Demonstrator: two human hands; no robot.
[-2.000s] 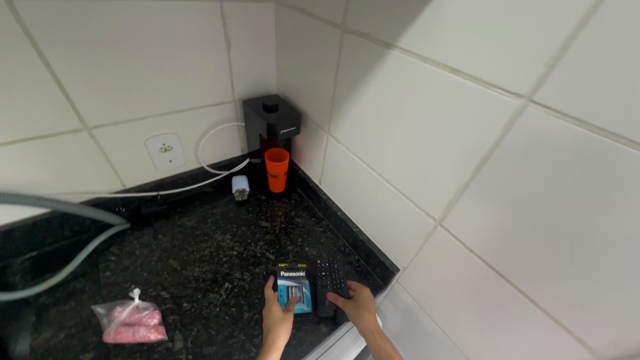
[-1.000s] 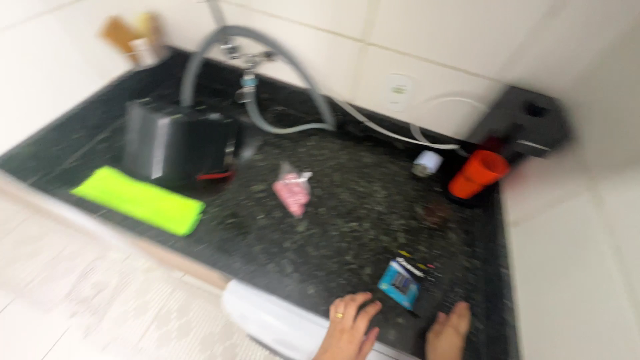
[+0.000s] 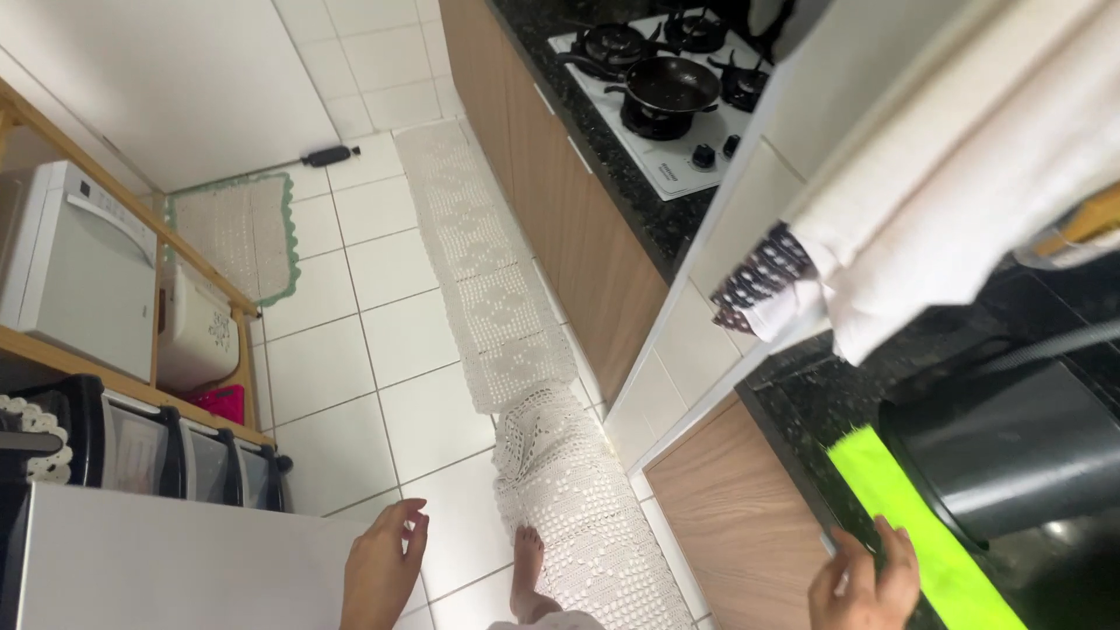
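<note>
My left hand (image 3: 385, 560), empty with curled fingers apart, hangs over the tiled floor beside a white appliance top (image 3: 184, 560). At the lower right my right hand (image 3: 866, 577) holds nothing; its fingers are spread beside a bright green cloth (image 3: 919, 534) on the black granite counter. A black bin-like container (image 3: 1015, 446) lies against that cloth. White towels (image 3: 927, 175) hang above the counter. One bare foot (image 3: 527, 560) rests at the edge of a crocheted runner (image 3: 595, 490).
A bunched runner (image 3: 481, 262) runs along wooden cabinets (image 3: 560, 201). A frying pan (image 3: 672, 85) sits on the gas cooktop (image 3: 678, 175). Shelving with a microwave (image 3: 87, 271) and plastic drawers (image 3: 201, 455) stands left; a green-edged mat (image 3: 232, 232) lies near the door.
The view has swung far away from the counter corner to the floor and cooktop. Both hands have left the battery pack and the remote control, which are out of view now.
</note>
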